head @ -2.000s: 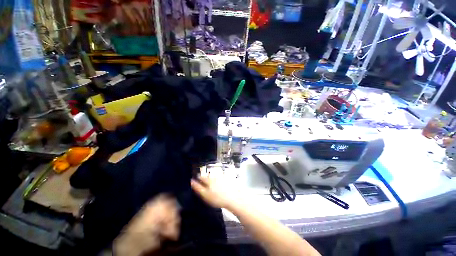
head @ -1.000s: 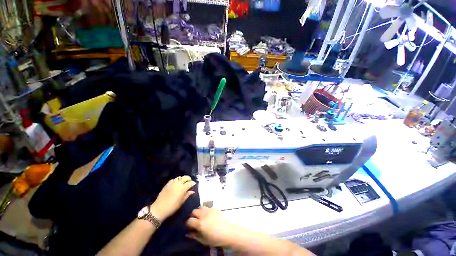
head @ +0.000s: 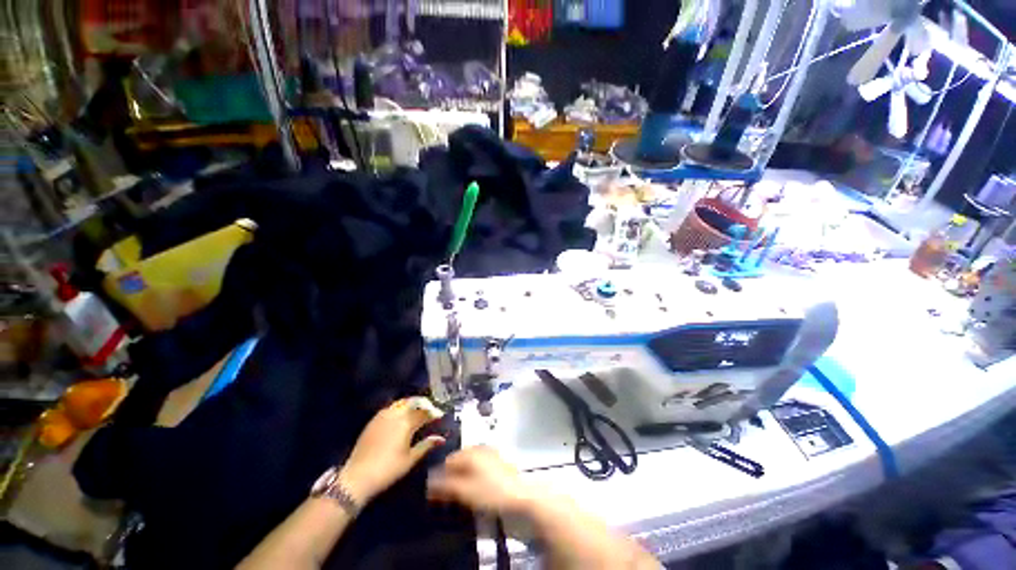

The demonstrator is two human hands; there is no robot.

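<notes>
The dark fabric (head: 290, 445) lies in a large heap left of and behind the white sewing machine (head: 535, 323), and its edge reaches the needle area (head: 455, 390). My left hand (head: 396, 445), with a watch on the wrist, holds the fabric edge just left of the needle area. My right hand (head: 474, 481) is blurred at the fabric edge, in front of the needle area; its fingertips are unclear. A narrow dark strip (head: 500, 546) hangs below my right hand at the table's front edge.
Black scissors (head: 590, 429) and a slim black tool (head: 730, 454) lie under the machine arm. A green handle (head: 465, 220) stands on the machine's left end. A yellow packet (head: 184, 273) and a white and red bottle (head: 89, 323) are at left. A reddish basket (head: 713, 226) stands behind.
My left hand has moved slightly up, closer to the needle area. My right hand has shifted a little to the right and is blurred. The dark strip now shows beneath it.
</notes>
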